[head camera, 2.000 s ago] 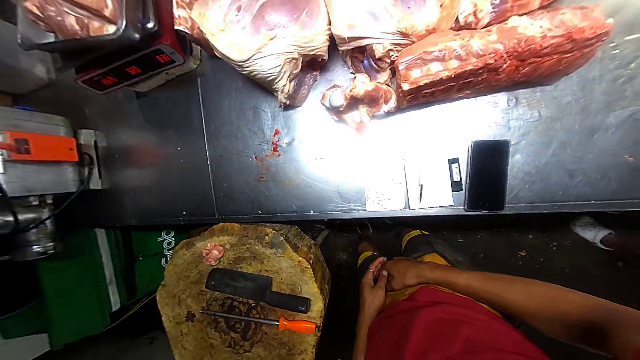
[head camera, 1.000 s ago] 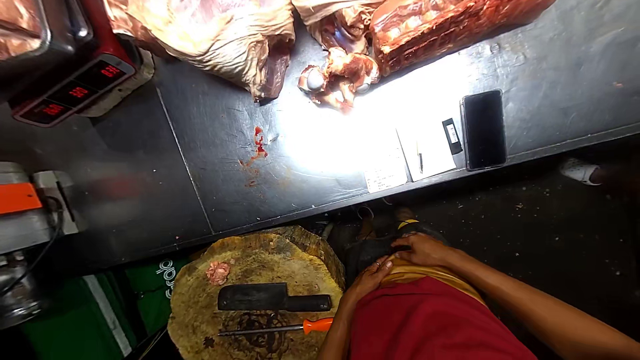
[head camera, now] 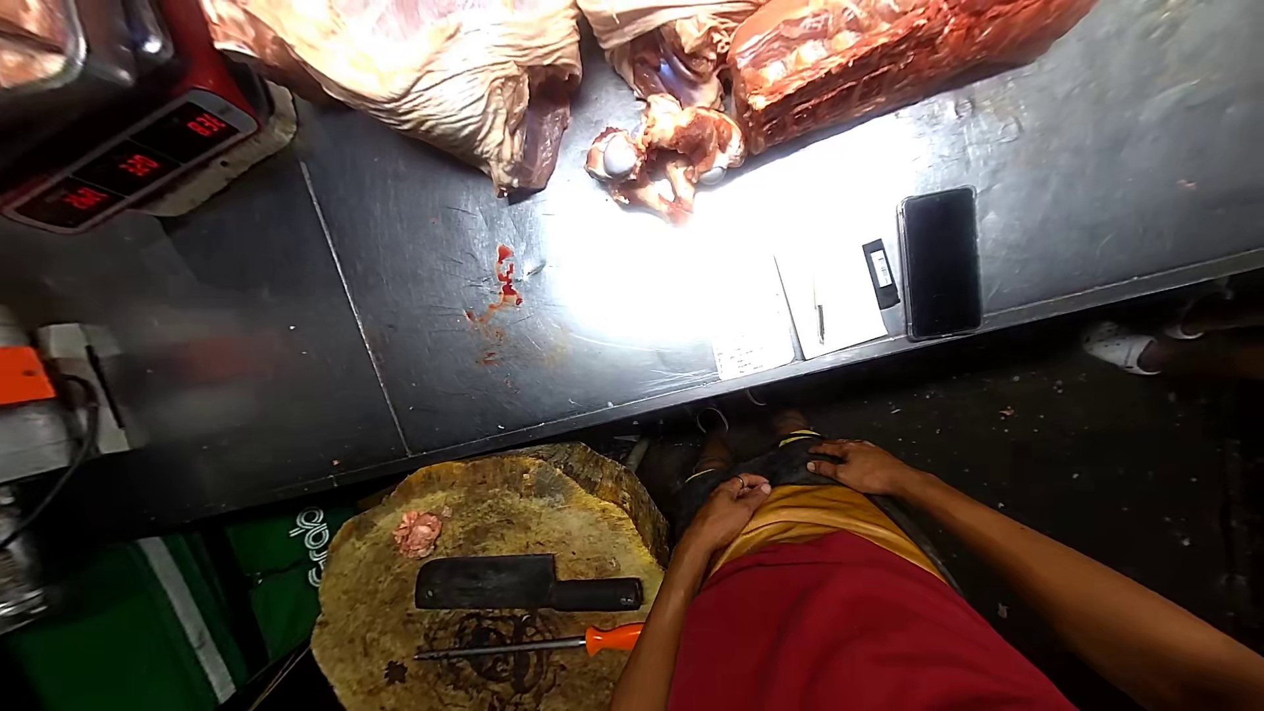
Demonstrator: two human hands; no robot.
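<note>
My left hand [head camera: 729, 512] rests at my waist beside the yellow cloth, its fingers loosely curled, a ring on one finger; nothing shows in it. On the other side, my right hand [head camera: 857, 466] lies on the dark cloth at my hip with its fingers spread. Left of my forearm stands a round wooden chopping block [head camera: 494, 513]. On it lie a dark cleaver [head camera: 523, 583], a sharpening steel with an orange handle [head camera: 533, 644] and a small scrap of meat [head camera: 418, 533]. Which arm is which is judged from position.
A metal counter [head camera: 434, 326] bears large cuts of meat [head camera: 444, 79], a rib section [head camera: 879, 59], a jointed bone [head camera: 667, 158], a phone [head camera: 940, 262], papers with a pen [head camera: 834, 306] and a red digital scale [head camera: 128, 158]. Green bags [head camera: 118, 622] lie below left. Another person's foot [head camera: 1121, 348] shows at right.
My hands were together at my lap two seconds ago; now they lie apart. The view has turned and shifted. The cleaver and steel remain on the block.
</note>
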